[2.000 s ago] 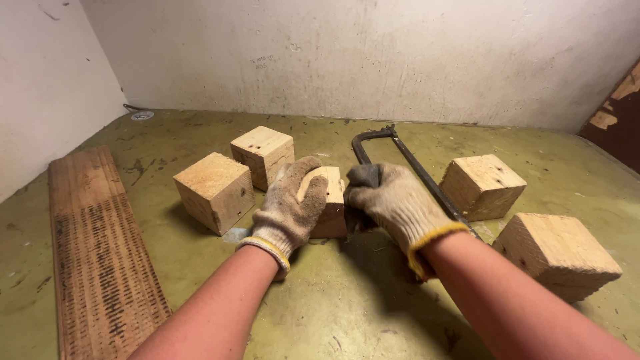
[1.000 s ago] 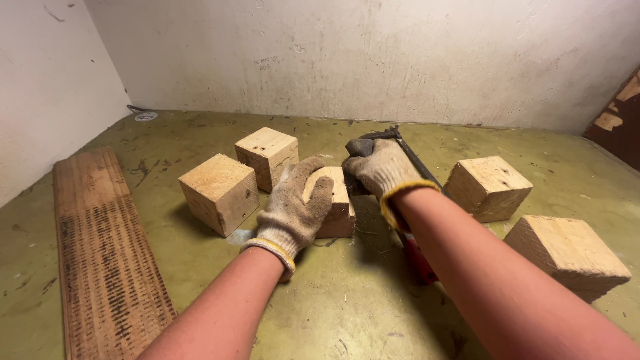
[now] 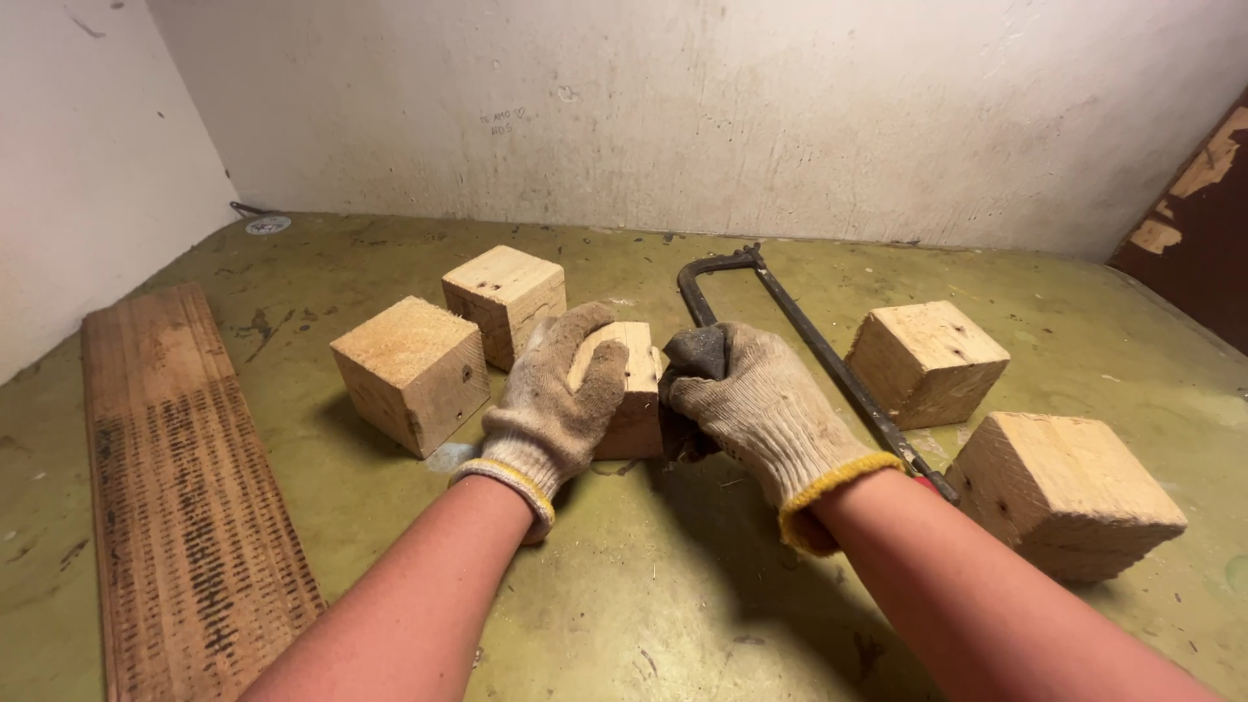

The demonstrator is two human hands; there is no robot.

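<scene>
A small wooden block stands upright on the green surface between my hands. My left hand, in a dirty knit work glove with a yellow-edged cuff, grips it from the left, thumb and fingers over its top. My right hand, gloved the same way, is closed around a dark grey, sheet-like piece beside the block's right side; its material is not clear. Behind and to the right of that hand lies a hacksaw with a dark metal frame, its near end partly hidden by my wrist.
Two wooden blocks stand left of my hands, and two more stand at the right. A long grooved wooden board lies at the far left. Pale walls bound the surface; a small round disc lies in the back left corner.
My right hand went toward the wall along the block, then came back toward me, uncovering the hacksaw's far end. My left hand has stayed on the block.
</scene>
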